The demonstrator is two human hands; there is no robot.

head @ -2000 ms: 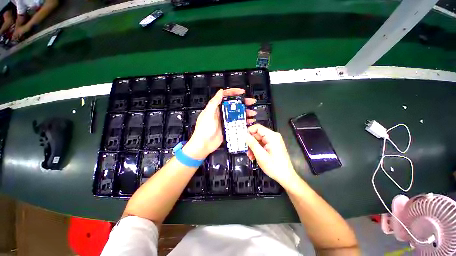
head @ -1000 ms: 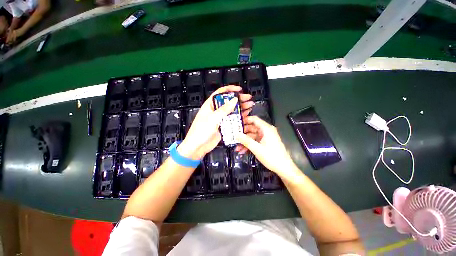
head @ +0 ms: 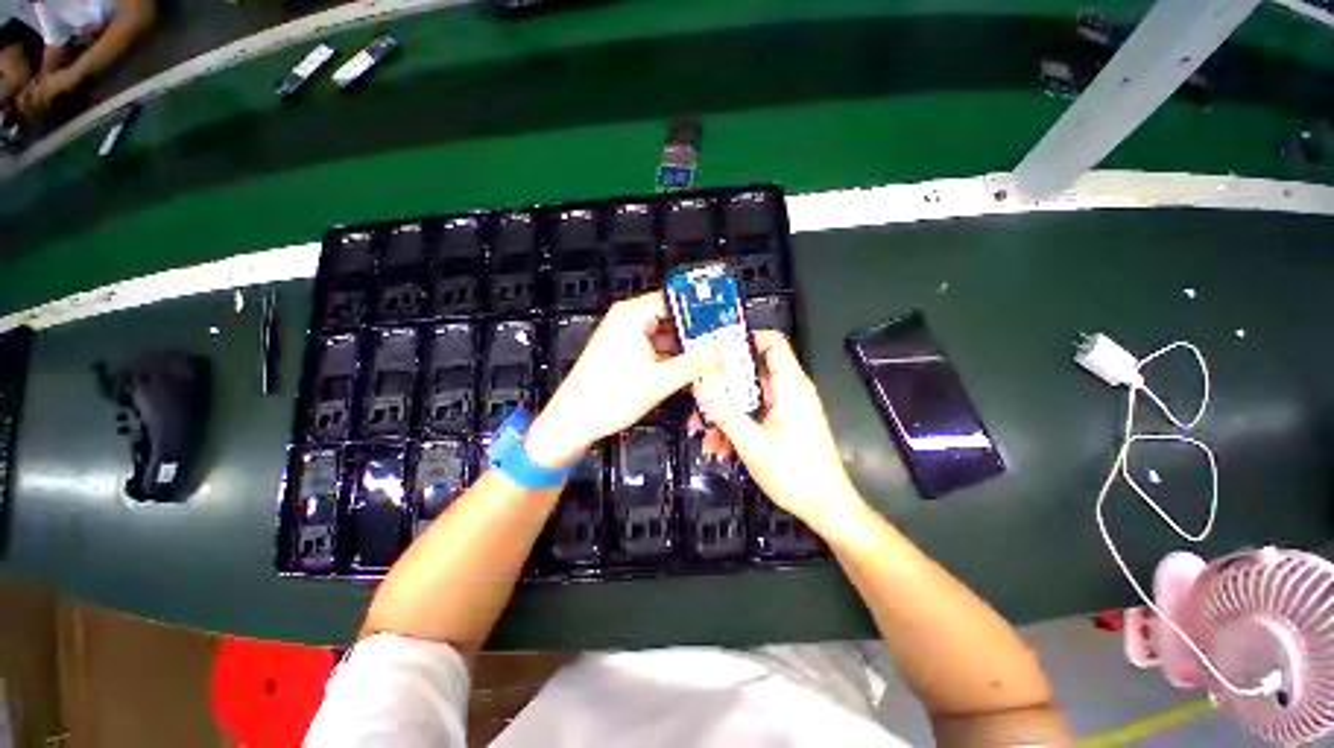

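Observation:
A palm-length phone assembly (head: 708,307), blue board at its upper end and white keypad area below, is held tilted above the tray between both hands. My left hand (head: 632,365), with a blue wristband, grips its left side, thumb on the face. My right hand (head: 775,424) holds its lower right side, thumb near the lower end. Fingers behind the assembly are partly hidden. Below is a black blister tray (head: 315,383) with three rows of pockets holding black housings; the hands hide some pockets.
A glossy black smartphone (head: 925,406) lies right of the tray, then a white charger (head: 1108,360) with looped cord and a pink fan (head: 1261,643). A black lump (head: 164,424) and thin dark stick (head: 269,342) lie left. Phone assemblies sit on the green conveyor (head: 512,146).
The held assembly has moved slightly right and tilted. My left thumb has moved from the blue upper end down to the white area. Pieces on the conveyor have shifted left.

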